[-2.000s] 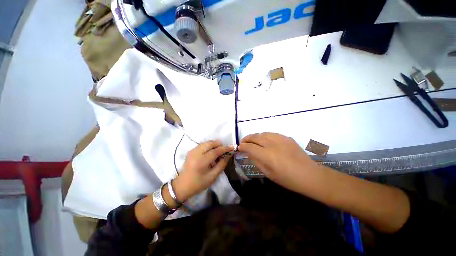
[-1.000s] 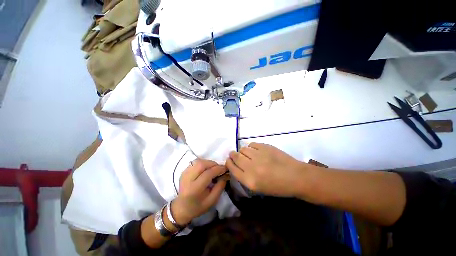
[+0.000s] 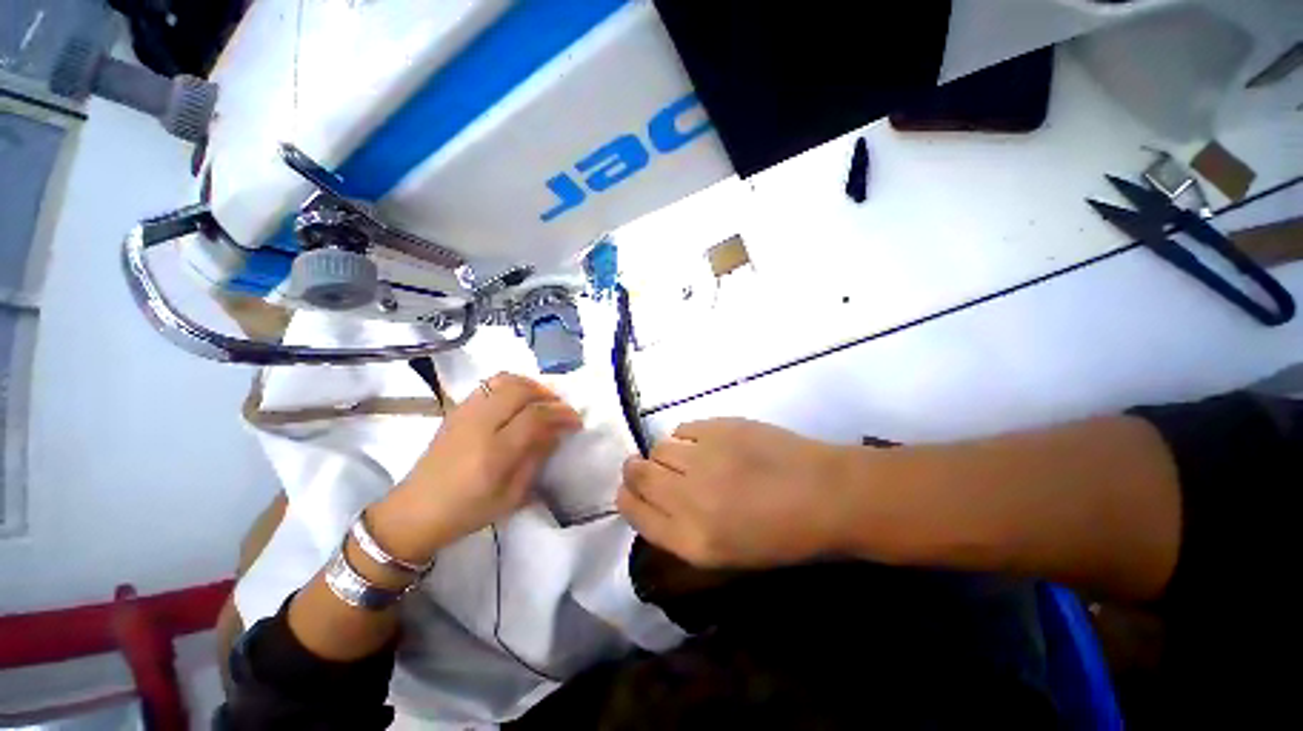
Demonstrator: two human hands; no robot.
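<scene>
White pocketing cloth (image 3: 536, 578) with a dark stitched line runs from the machine down to the lap. A tan strip (image 3: 350, 410) shows on its left part. My left hand (image 3: 493, 450) lies on the cloth just below the presser foot area (image 3: 555, 340), fingers bent; whether it pinches cloth cannot be told. My right hand (image 3: 715, 493) pinches the cloth by its dark edge binding (image 3: 625, 379), which runs up to the needle area. The needle itself is hidden behind the foot parts.
The white and blue sewing machine head (image 3: 472, 114) fills the upper left. Black cloth (image 3: 815, 72) hangs over its arm. Black thread snips (image 3: 1193, 246) lie open at the right, near brown swatches (image 3: 1223, 169). A small swatch (image 3: 729, 256) lies right of the foot. A red pipe (image 3: 136, 628) is lower left.
The view has turned, and the machine appears tilted. My left hand has moved away from my right hand, up and left towards the foot. My right hand stays at the dark edge.
</scene>
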